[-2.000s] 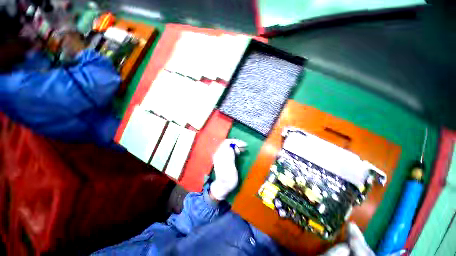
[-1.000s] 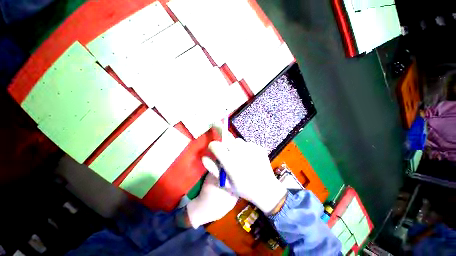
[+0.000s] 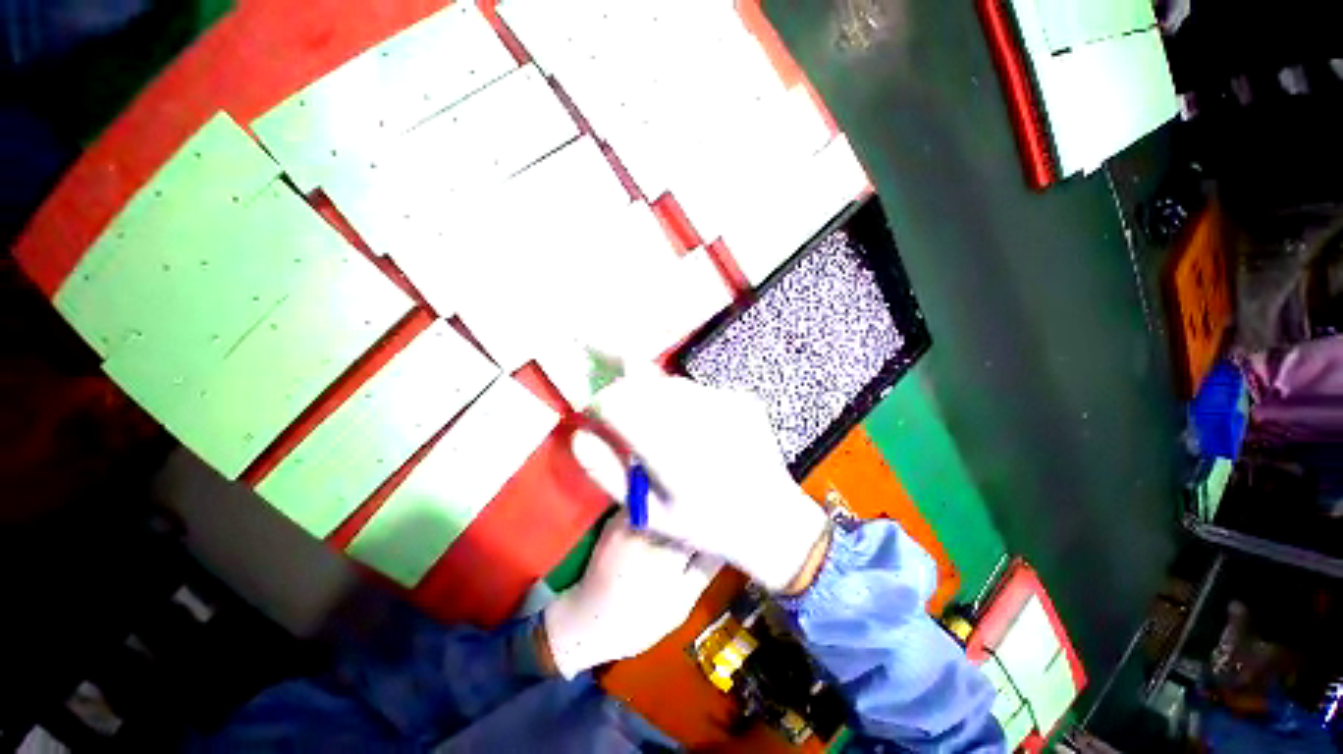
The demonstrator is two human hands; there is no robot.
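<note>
My left hand, white-gloved, is low in the middle, closed around a thin pen whose blue end sticks up. My right hand, white-gloved, lies above and across it, its fingertips at the lower edge of the pale sheets. A small pale green patch shows at those fingertips; overexposure hides whether it is held. The sheets lie in overlapping rows on a red panel. A circuit board assembly with yellow blocks lies on the orange fixture, mostly hidden by my right sleeve.
A black tray of tiny screws adjoins the sheets. A small red panel with pale pieces is at lower right, another at upper right across the dark green surface. A person's pinkish sleeve shows at the right edge.
My right hand has come over to my left hand and the sheets since the oldest frame, then shifted slightly left. The view has swung left and closer to the sheets. The blue screwdriver has gone from view.
</note>
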